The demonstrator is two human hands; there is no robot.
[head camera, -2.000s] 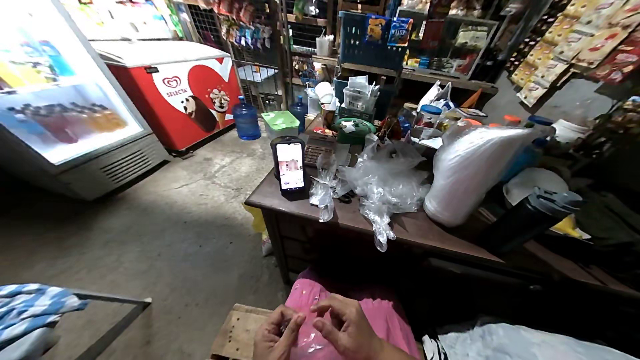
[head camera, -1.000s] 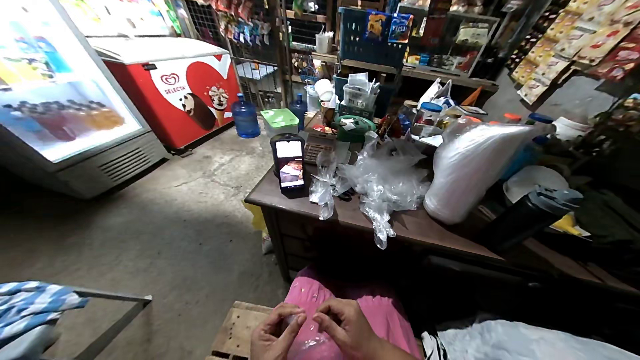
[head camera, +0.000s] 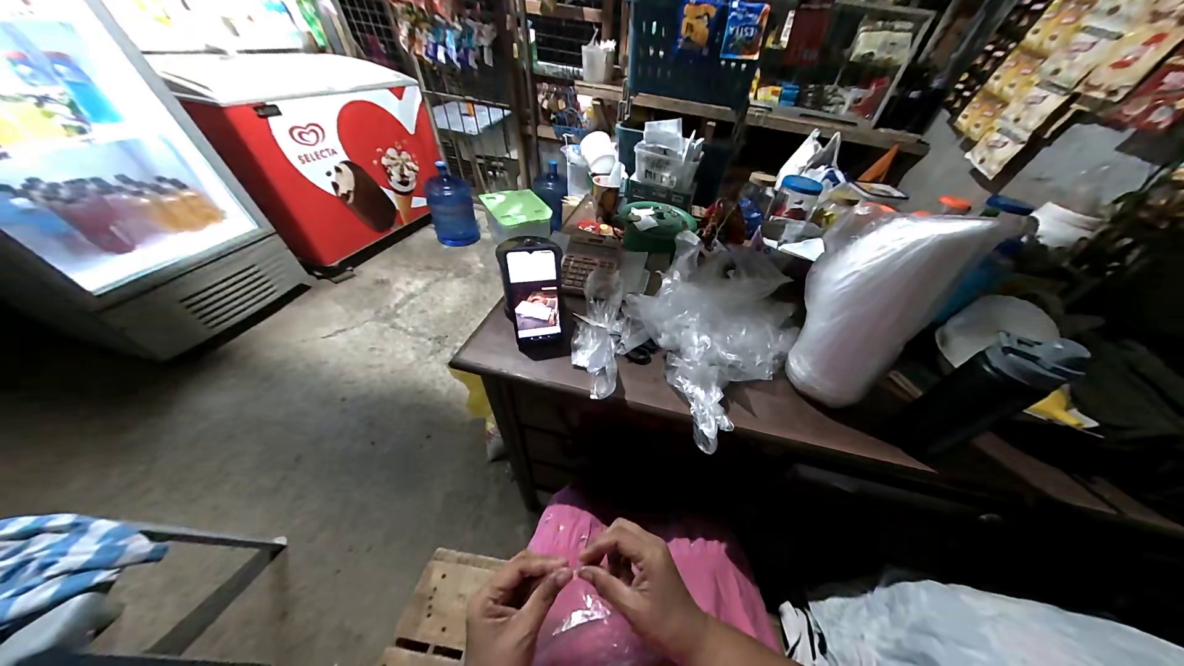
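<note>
My left hand (head camera: 518, 601) and my right hand (head camera: 638, 583) meet above the pink cloth (head camera: 726, 573) over my lap. Between them they pinch the top of a clear plastic bag (head camera: 587, 615), which hangs below the fingertips; what it holds, if anything, cannot be told. Beyond them on the dark wooden desk (head camera: 610, 384) lie crumpled clear plastic bags (head camera: 721, 324). A smartphone (head camera: 536, 305) with a lit screen stands upright near the desk's left corner.
A calculator (head camera: 589, 262) sits behind the phone. To the right are a large plastic-wrapped roll (head camera: 879, 305) and a black tumbler (head camera: 999, 388). A wooden stool (head camera: 444, 597) is beside my left hand. A red chest freezer (head camera: 314, 157) and a blue water jug (head camera: 451, 205) stand at the back left.
The picture on the phone's screen differs from two seconds ago. Both hands stay together at the plastic bag, with only small shifts of the fingers.
</note>
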